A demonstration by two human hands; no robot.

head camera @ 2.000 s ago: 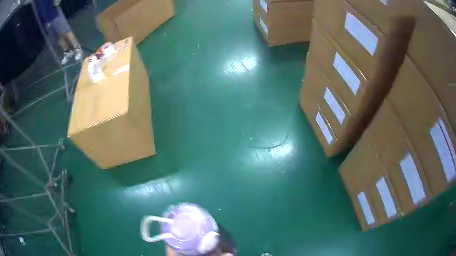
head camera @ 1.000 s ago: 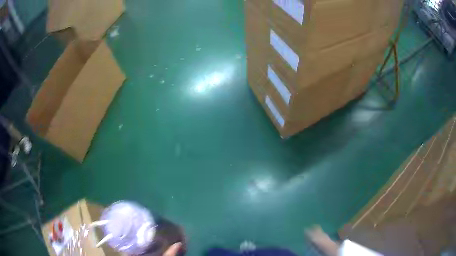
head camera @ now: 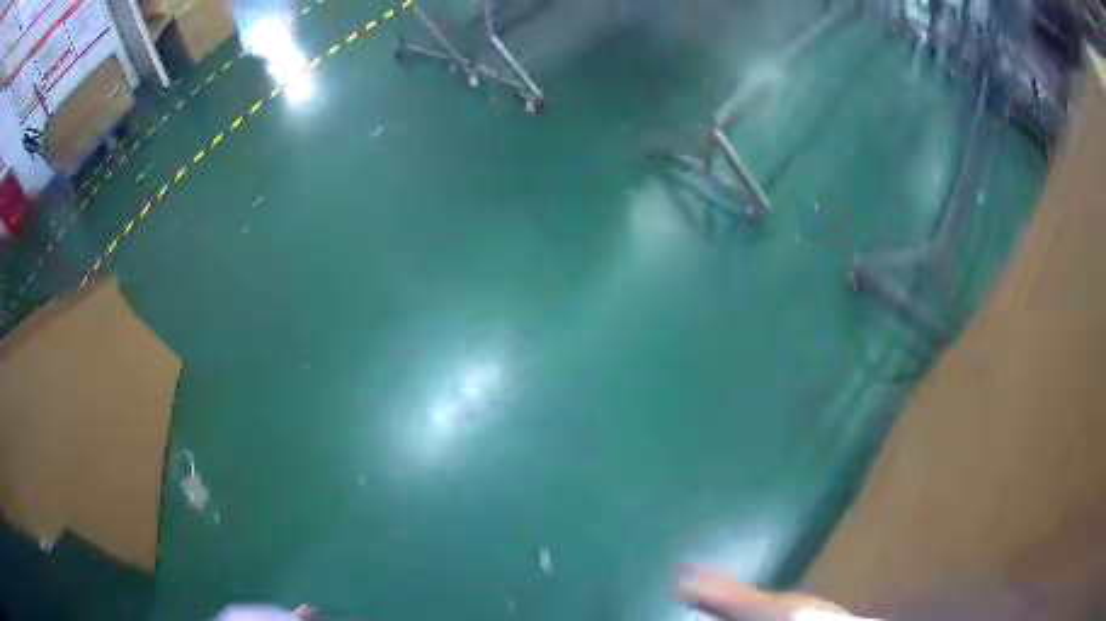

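The pale lilac lid of the drinking bottle [head camera: 257, 613] shows only as a thin strip at the bottom edge, left of centre. A small bit of my left hand [head camera: 306, 613] is against its right side; the rest of that hand and of the bottle is cut off by the frame. My right hand [head camera: 758, 599] is blurred and partly cut off at the bottom edge, right of centre. It points to the left over the green floor, apart from the bottle. No object shows in it, and its finger positions are unclear.
A large brown carton [head camera: 995, 412] fills the right side. An open carton [head camera: 91, 425] stands at the left. Metal rack legs [head camera: 734, 176] stand on the green floor ahead. Yellow-black tape [head camera: 200, 155] curves across the upper left, near a board with red print [head camera: 55, 55].
The cartons and floor have shifted in view as I moved forward and turned. The bottle has dropped almost out of the bottom edge. My right hand still shows low on the right.
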